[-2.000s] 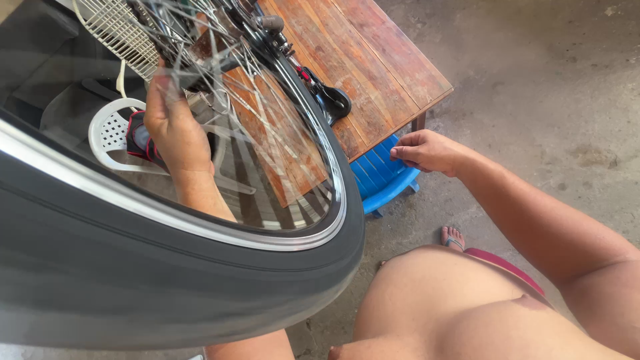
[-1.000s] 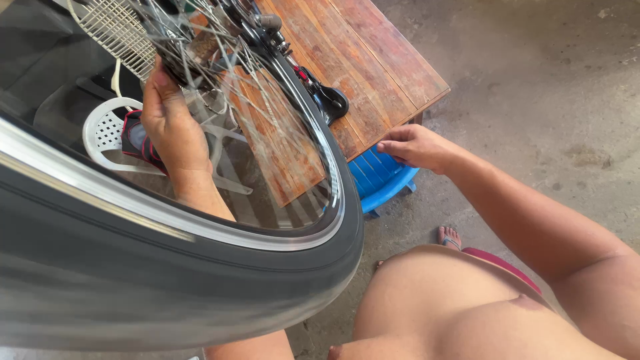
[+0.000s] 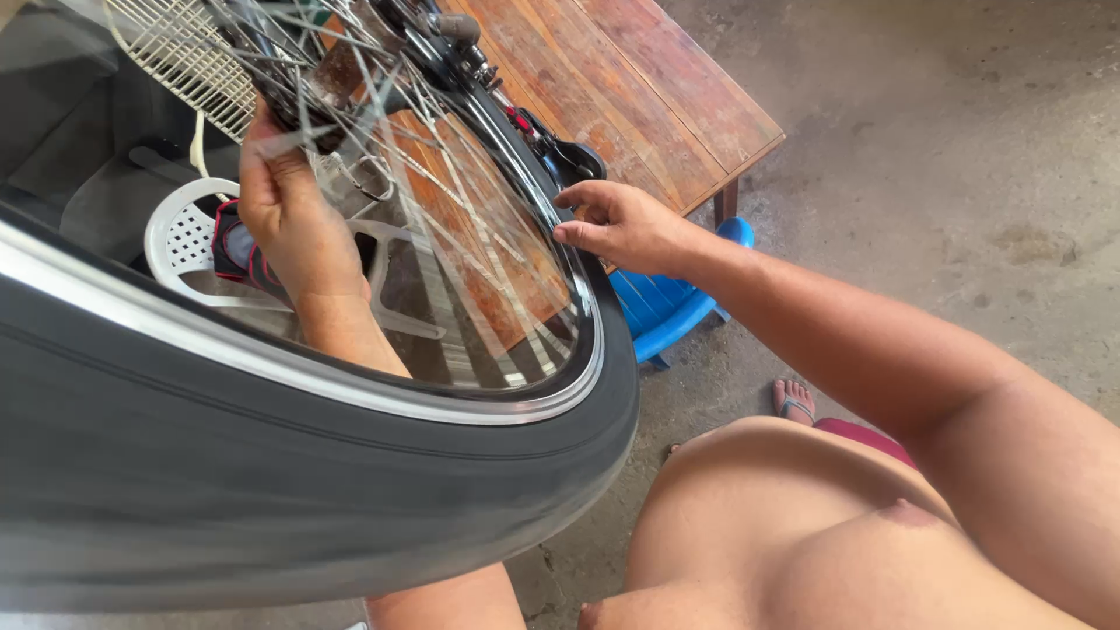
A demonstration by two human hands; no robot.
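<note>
A bicycle wheel with a black tyre (image 3: 350,490) and silver rim fills the left and lower view; its tyre and several spokes are blurred. My left hand (image 3: 297,210) is seen through the spokes, its arm passing behind the tyre. Its fingers are up against dark parts near the wheel's hub (image 3: 328,114), fingertips hidden, so the grip is unclear. My right hand (image 3: 612,223) is at the right side of the rim, thumb and forefinger apart, holding nothing; whether it touches the wheel is unclear. Just above it lies a black part (image 3: 573,162) with a red piece.
A wooden table (image 3: 682,105) stands behind the wheel, with a blue plastic stool (image 3: 674,324) by its near corner. A white plastic chair (image 3: 179,223) and a cream wire rack (image 3: 188,66) show at left. A foot in a flip-flop (image 3: 794,402) is on the concrete floor.
My right hand has moved left from beside the table corner to the wheel's rim. My left hand stays near the hub, slightly shifted. The tyre is blurred in all frames.
</note>
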